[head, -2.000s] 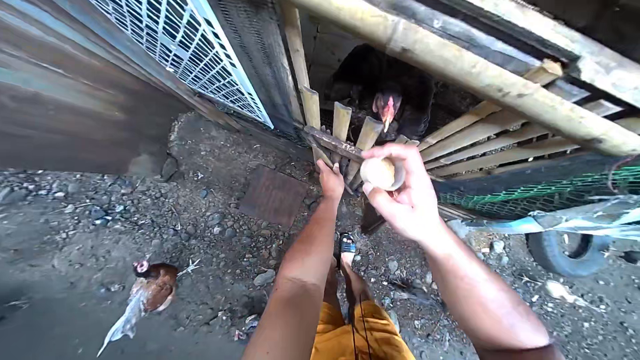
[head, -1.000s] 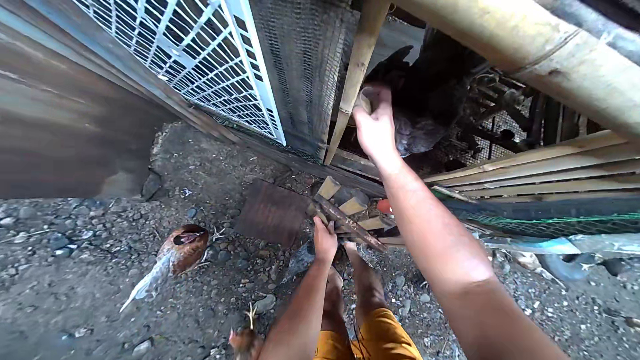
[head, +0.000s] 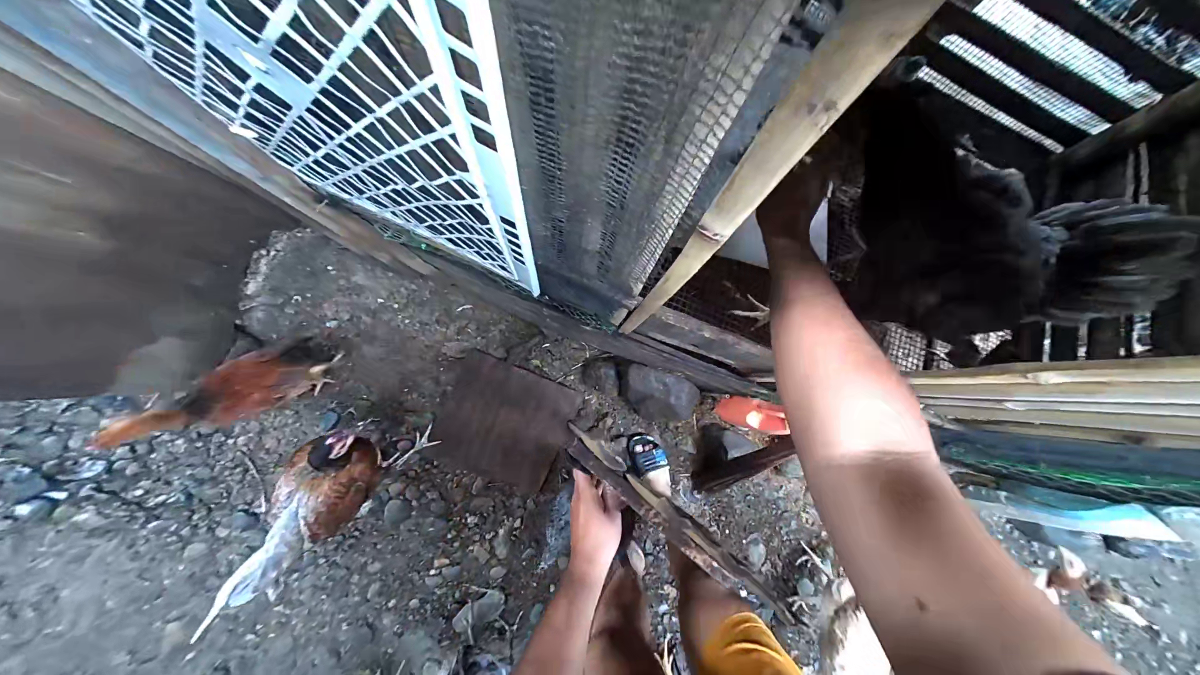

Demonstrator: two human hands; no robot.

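My left hand [head: 594, 525] is closed around a slatted wooden and bamboo panel [head: 675, 525], low in front of my legs. Deep in the shadow of the bamboo coop, behind a bamboo pole [head: 750, 197], is my right hand [head: 797, 192]; its fingers and anything in them are too dark to make out. Beside that wrist shows a pale flat surface [head: 750, 242]. A dark-feathered chicken [head: 947, 225] stands in the coop just right of my right hand.
Two brown chickens [head: 328, 478] [head: 234, 389] are on the gravel at left. A white plastic lattice [head: 375, 122] leans against the coop. On the ground lie a brown board [head: 506, 417], a rock [head: 659, 391] and an orange object [head: 753, 414]. Bamboo slats [head: 1059, 398] edge the coop at right.
My right hand, which held a small round container in front of the coop, has moved into the coop. The slatted panel has come down from the opening with my left hand. The view has shifted closer.
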